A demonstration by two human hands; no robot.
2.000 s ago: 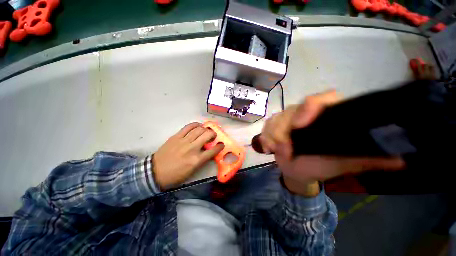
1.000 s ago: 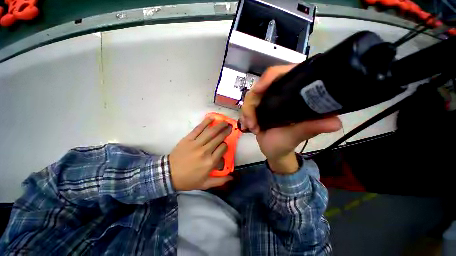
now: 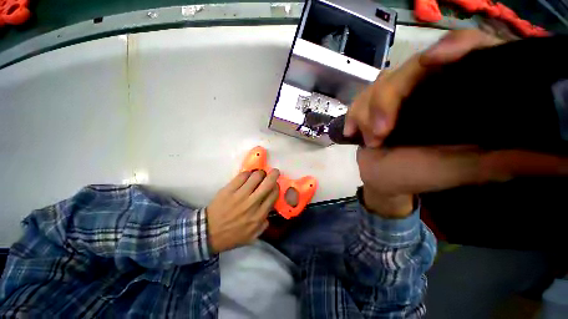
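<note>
An orange plastic housing (image 3: 301, 190) lies on the off-white worktop near its front edge. My left hand (image 3: 244, 209) grips it, fingers over its middle and in a hole. My right hand (image 3: 398, 124) holds a thick black electric screwdriver (image 3: 473, 103), its nose pointing left. The nose is at the pickup point (image 3: 319, 122) on the pale front ledge of the screw feeder (image 3: 333, 75). The bit tip and any screw on it are too small to tell.
A green conveyor belt (image 3: 137, 9) with a metal edge rail (image 3: 187, 17) runs beyond the worktop (image 3: 75, 112). Orange parts (image 3: 14, 12) lie on it at the far left and far right. The screwdriver and right forearm cover the right side.
The screwdriver has moved from the housing's upper corner to the feeder's front ledge. The housing has turned under my left hand, and both its right-hand ends now show.
</note>
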